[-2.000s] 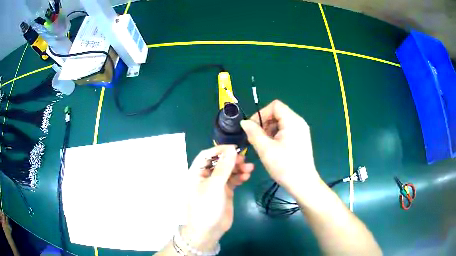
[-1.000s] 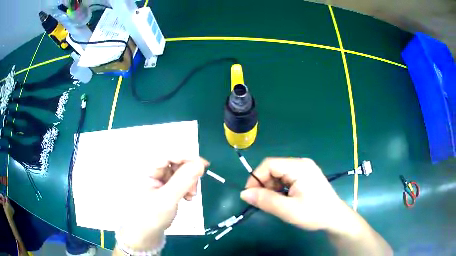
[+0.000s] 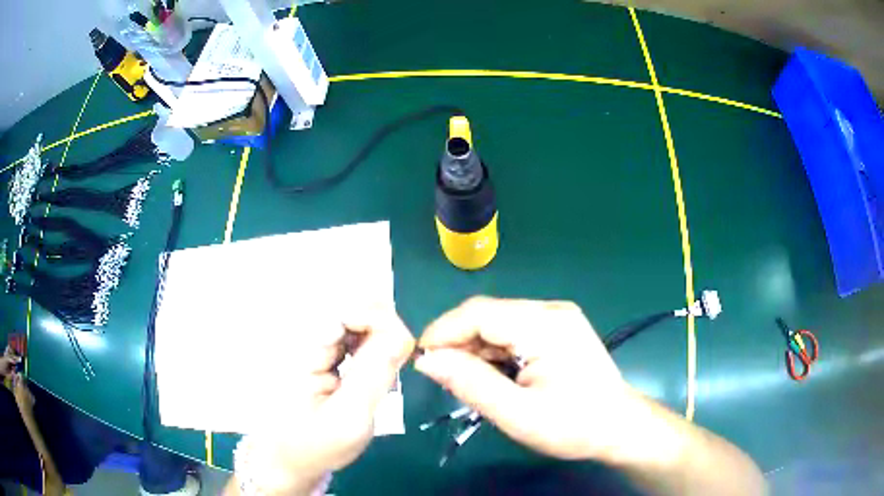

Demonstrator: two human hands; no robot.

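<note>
My left hand (image 3: 354,387) is over the white sheet's right edge, fingers pinched together at a small wire end. My right hand (image 3: 523,373) meets it fingertip to fingertip and holds the black wire harness (image 3: 635,331). The pinched part is mostly hidden by the fingers. Wire ends with white sleeves (image 3: 465,426) hang below my right hand. The harness runs right to a white connector (image 3: 710,304). The yellow and black heat gun (image 3: 467,218) stands ahead of my hands, nozzle up, touched by neither.
White paper sheet (image 3: 271,329) lies left. Finished black harnesses (image 3: 82,242) lie far left, beside a long harness (image 3: 160,320). Red-handled snips (image 3: 801,354) and a blue bin (image 3: 836,174) are right. A second heat gun (image 3: 121,66) is back left. A person's arm (image 3: 34,426) shows lower left.
From over the heat gun nozzle, both hands have come back toward me. In the last second they have moved from apart to fingertips meeting; the white sleeve seen at the left hand is now hidden.
</note>
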